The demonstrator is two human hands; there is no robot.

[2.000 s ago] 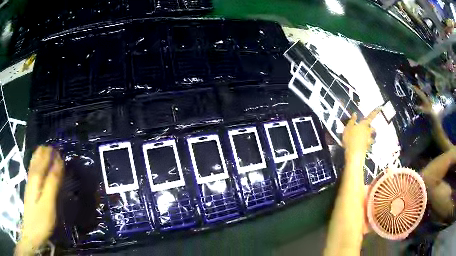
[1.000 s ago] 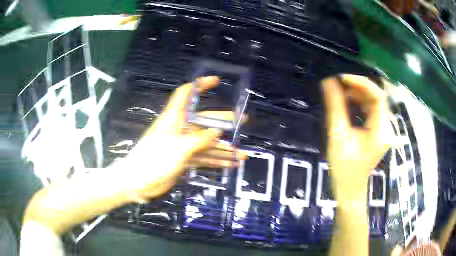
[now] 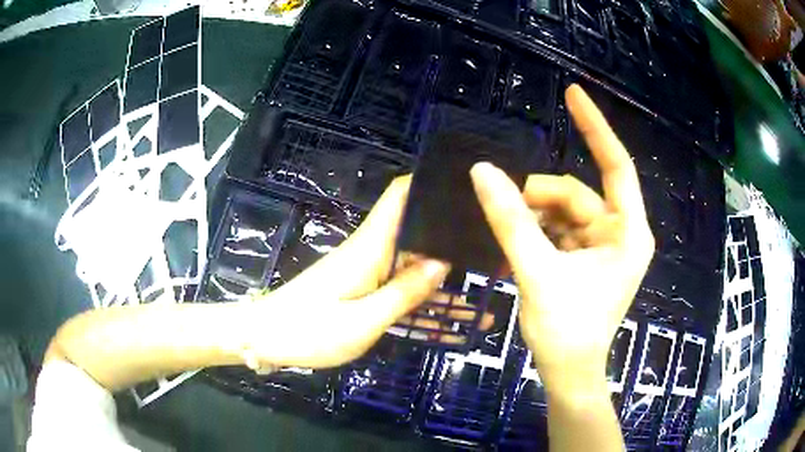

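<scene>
My left hand (image 3: 353, 296) holds a dark plastic housing (image 3: 441, 221) upright over the tray, fingers behind its slotted lower half. A black piece covers the housing's upper part; I cannot tell its exact edges. My right hand (image 3: 574, 265) has its thumb on the black surface and its index finger raised away. Whether the right hand grips anything is unclear. Below, the glossy black blister tray (image 3: 335, 168) carries a row of housings with white window frames (image 3: 653, 357), partly hidden by both hands.
Die-cut adhesive sheets (image 3: 181, 79) with black rectangles and white waste lattice (image 3: 115, 238) lie left of the tray. More lattice strips (image 3: 741, 327) lie at the right. A glossy green surface (image 3: 777, 168) runs behind. Part of a person shows at the top right.
The view has shifted. The housing's window, open a second ago, is now covered by black. My right hand has moved left from beside the housing onto it.
</scene>
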